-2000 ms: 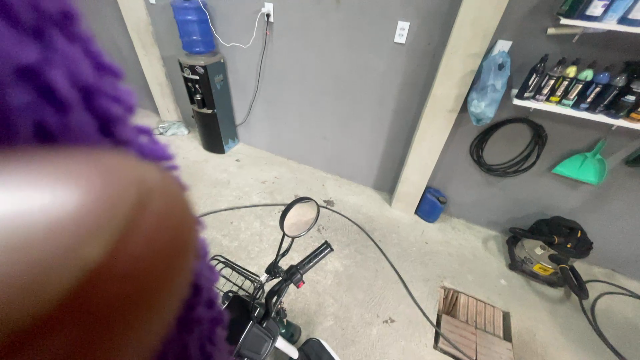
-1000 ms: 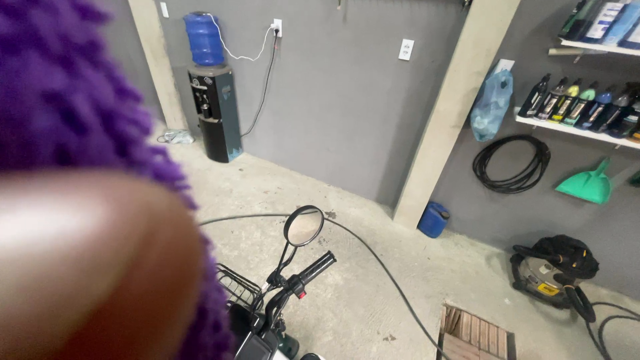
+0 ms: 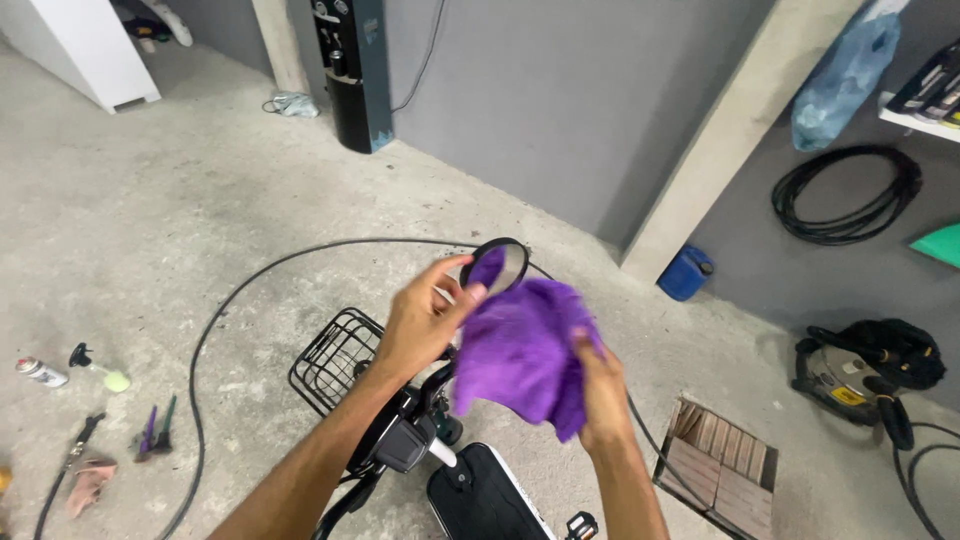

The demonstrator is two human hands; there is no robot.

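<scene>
My left hand (image 3: 424, 315) grips the rim of the round rear-view mirror (image 3: 511, 270), thumb and fingers at its left edge. A purple microfibre cloth (image 3: 517, 349) hangs from my right hand (image 3: 604, 386), just below and right of the mirror; its reflection shows in the glass. Under my hands stands a small scooter or electric bike with a black wire basket (image 3: 337, 356) at its front left and a black footboard (image 3: 487, 495). The cloth hides part of the handlebar.
A black hose (image 3: 196, 390) curves over the concrete floor around the bike. Spray bottle (image 3: 112, 379), aerosol can (image 3: 41, 371), brushes (image 3: 155, 431) and pink cloth (image 3: 91, 484) lie left. Right are a floor grate (image 3: 720, 465), blue canister (image 3: 685, 273) and vacuum cleaner (image 3: 851, 375). A water dispenser (image 3: 360, 82) stands behind.
The purple cloth and the blurred hand close to the camera have moved down to the mirror. Both hands are now in view, the left on the mirror. The view has tilted down and left.
</scene>
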